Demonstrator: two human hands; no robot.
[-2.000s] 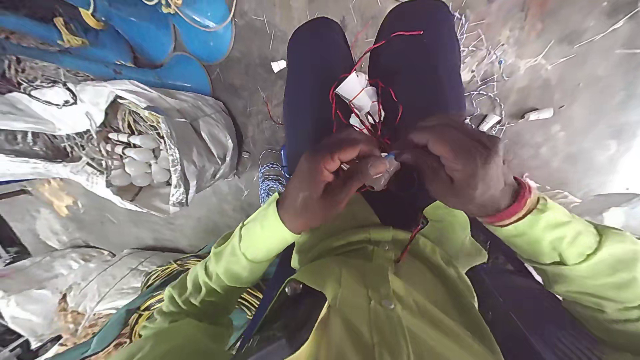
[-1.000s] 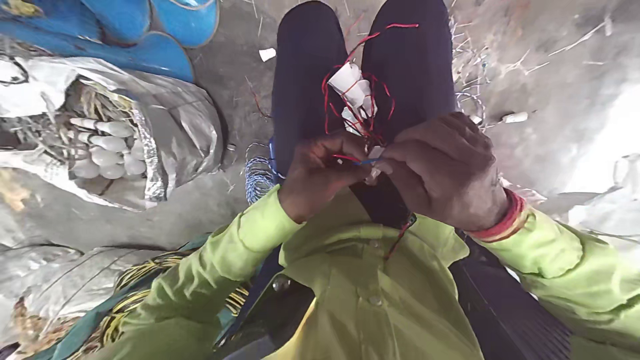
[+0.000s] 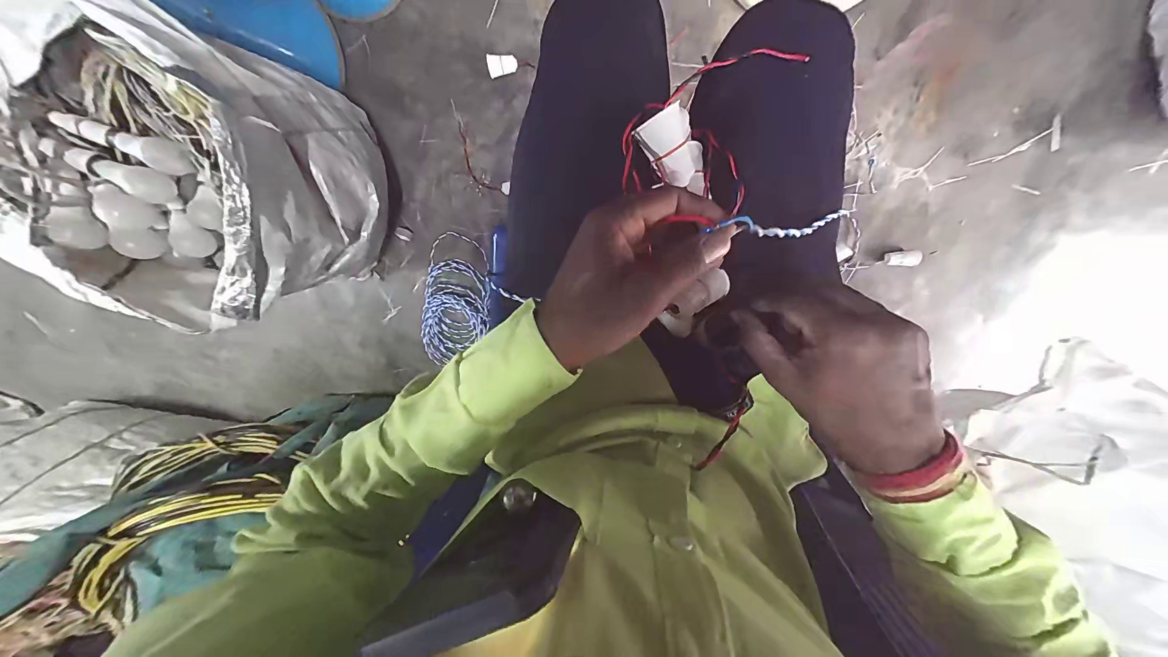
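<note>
My left hand (image 3: 639,269) pinches the blue end of a twisted blue-and-white wire (image 3: 794,231) together with a red wire between thumb and fingertips. A small whitish translucent piece (image 3: 698,297) shows just below those fingers. My right hand (image 3: 821,365) is lower and to the right, its fingers curled over something dark; whether it grips anything cannot be told. Between my thighs lie white cone-shaped pieces (image 3: 671,146) with twisted red and dark wire (image 3: 737,60) looped around them. Another short red and dark wire (image 3: 723,440) hangs against my shirt.
A coil of blue-and-white wire (image 3: 454,310) lies left of my legs. At the left, an open silvery sack (image 3: 310,173) holds bulb-shaped pieces and wires. Yellow and black wire bundles (image 3: 210,474) rest on green cloth. Small white pieces (image 3: 501,65) and scraps lie on the floor.
My right hand has moved down, away from my left fingertips, where both hands were together one second ago. The blue-and-white wire now stretches out to the right. The view has shifted.
</note>
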